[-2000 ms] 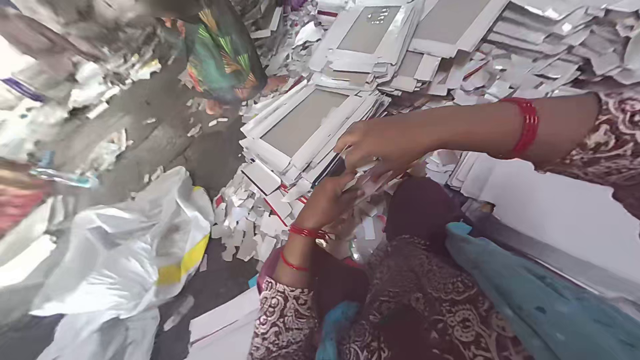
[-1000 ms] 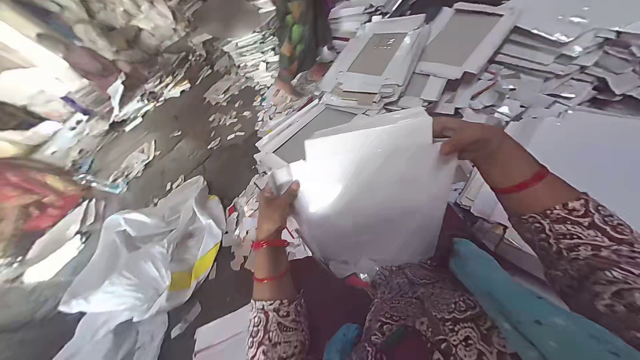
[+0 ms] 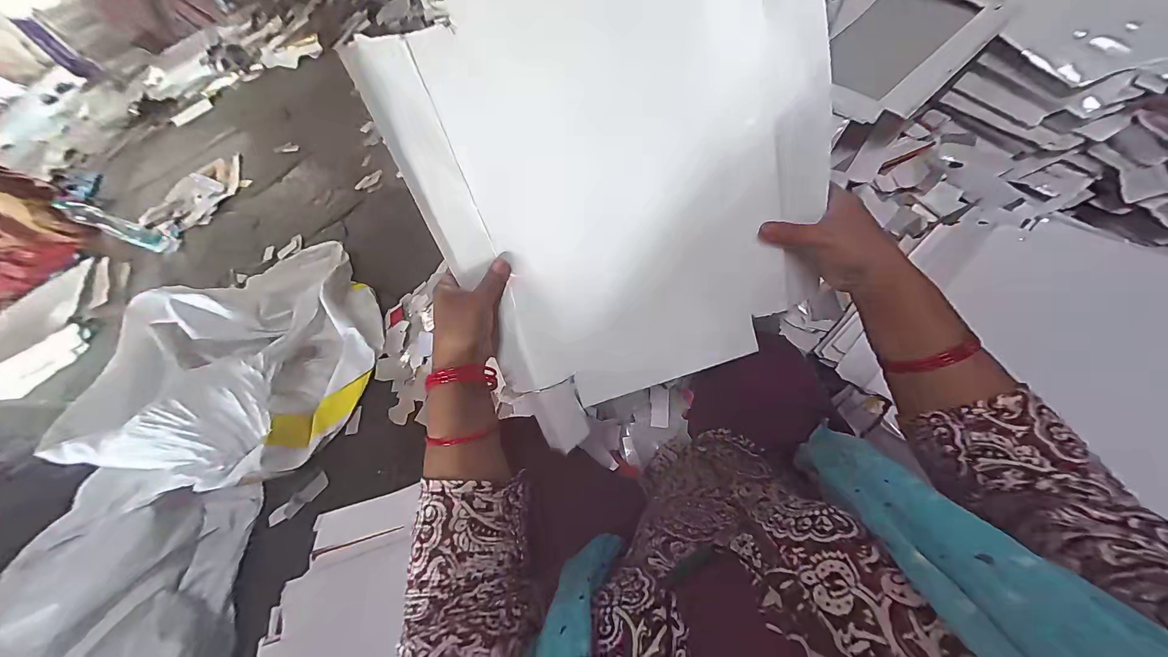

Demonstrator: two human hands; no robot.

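A large white paperboard sheet (image 3: pixel 620 182) with creased side flaps spans the upper middle of the view. My left hand (image 3: pixel 470 315) grips its lower left edge, the thumb on the face and the fingers behind. On the opposite side my right hand (image 3: pixel 835 242) holds the right flap, thumb in front and the other fingers mostly hidden. Torn white scraps (image 3: pixel 657 411) show below the sheet's bottom edge, over my lap. The sheet hides whatever lies behind it.
A crumpled white plastic sack (image 3: pixel 210 365) with a yellow stripe lies at left on the dark floor (image 3: pixel 301 182). White board pieces (image 3: pixel 356 566) lie at bottom left. Stacked flattened cartons (image 3: pixel 912 55) and a large pale sheet (image 3: pixel 1058 319) are at right, with cut scraps between.
Two seconds ago my hands were close together over the scraps. One second ago they held the white board apart between them; now it is spread wider and farther up in view.
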